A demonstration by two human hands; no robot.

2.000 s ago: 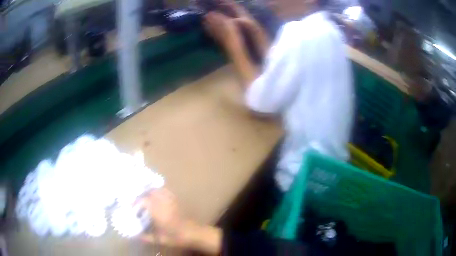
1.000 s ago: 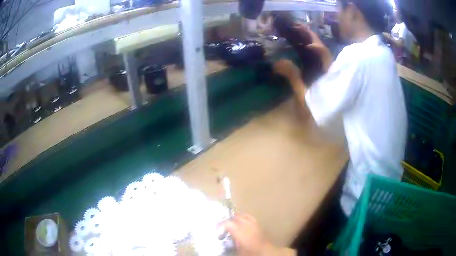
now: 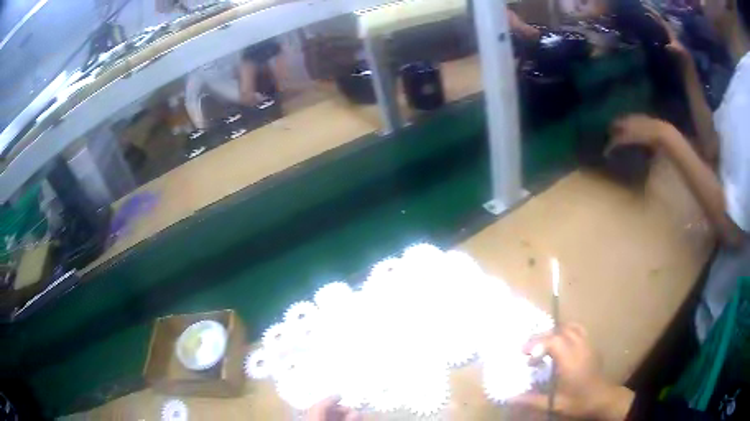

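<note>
A glaring white pile of toothed gears (image 3: pixel 395 321) lies on the tan bench. My right hand (image 3: pixel 576 370) is at the pile's right end and holds a thin brush (image 3: pixel 556 300) upright, pale tip up. Its fingers also touch a white gear (image 3: pixel 500 380); glare hides whether they grip it. Only some fingertips of my left hand (image 3: pixel 331 409) show at the bottom edge, against the pile; what they hold is hidden. A white round tub (image 3: pixel 201 344) sits in a small cardboard box (image 3: pixel 158 352). One small gear (image 3: pixel 174 410) lies apart below the box.
A green conveyor belt (image 3: pixel 329 218) runs behind the pile. A pale metal post (image 3: pixel 500 115) stands at its near edge. A person in a white shirt (image 3: pixel 734 131) reaches over the bench at right. A green crate (image 3: pixel 724 353) is cut off at right. Black units stand beyond the belt.
The view has swung left, so the pile, box and post sit further right. The tub and box came into view, then the left fingertips. The brush now shows clearly in my right hand.
</note>
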